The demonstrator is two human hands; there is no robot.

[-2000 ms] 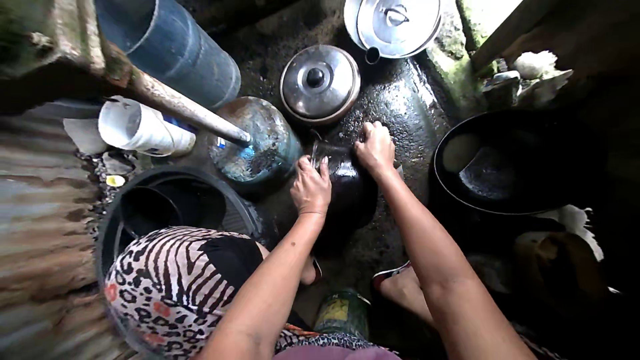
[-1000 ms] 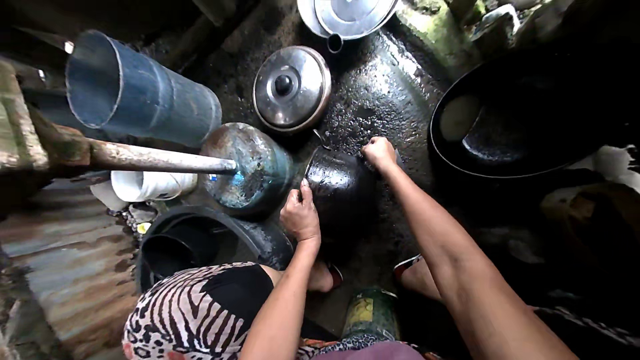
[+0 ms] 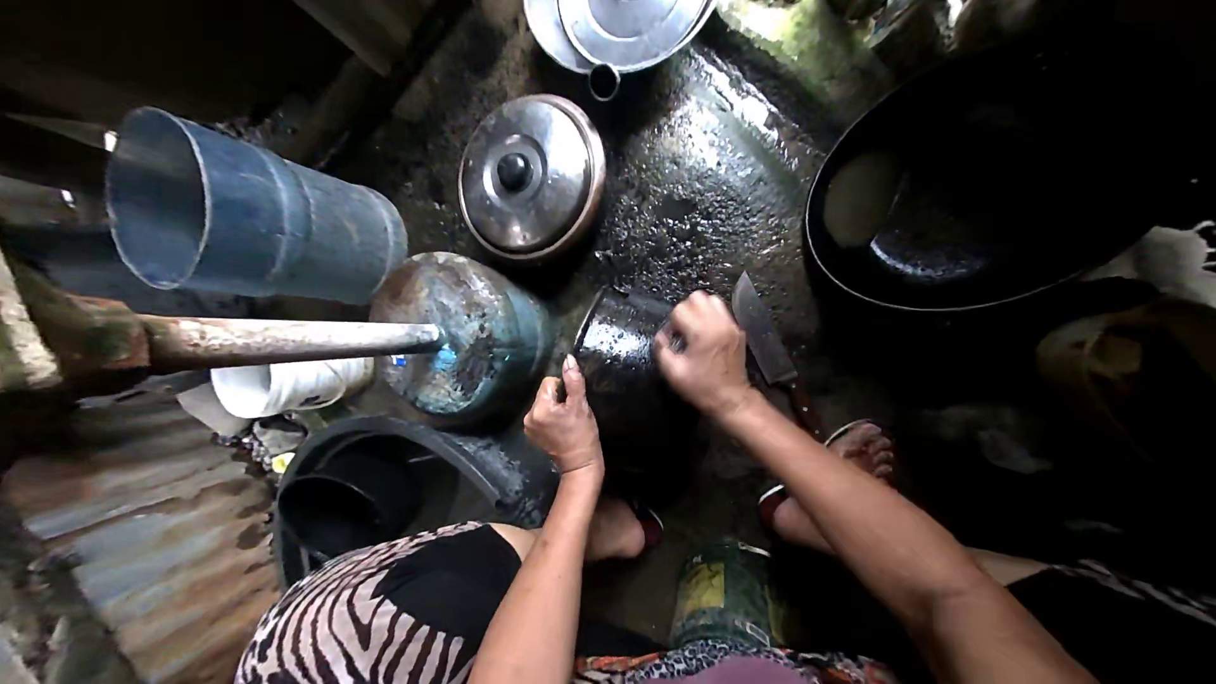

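Observation:
A blackened, wet metal pot (image 3: 622,356) lies tilted on the ground between my feet, its dark side facing up. My left hand (image 3: 564,418) grips the pot's rim at its left side, thumb up. My right hand (image 3: 703,353) is curled against the pot's upper right side; a small dark thing shows at its fingers, too unclear to name. Just right of that hand a knife (image 3: 763,332) lies on the wet ground, its dark handle toward my foot. The pot's lower part is lost in shadow.
Around the pot stand a lidded metal pot (image 3: 532,176), a rusty blue-green round container (image 3: 465,337) under a pipe (image 3: 285,340), a blue plastic cylinder (image 3: 256,214), a black tub (image 3: 323,456), a large dark basin (image 3: 815,242), a kettle (image 3: 617,33) and a green can (image 3: 727,594).
My right hand has moved over the pot's side from its upper right edge. The knife is now plainly visible beside it. The view has shifted somewhat.

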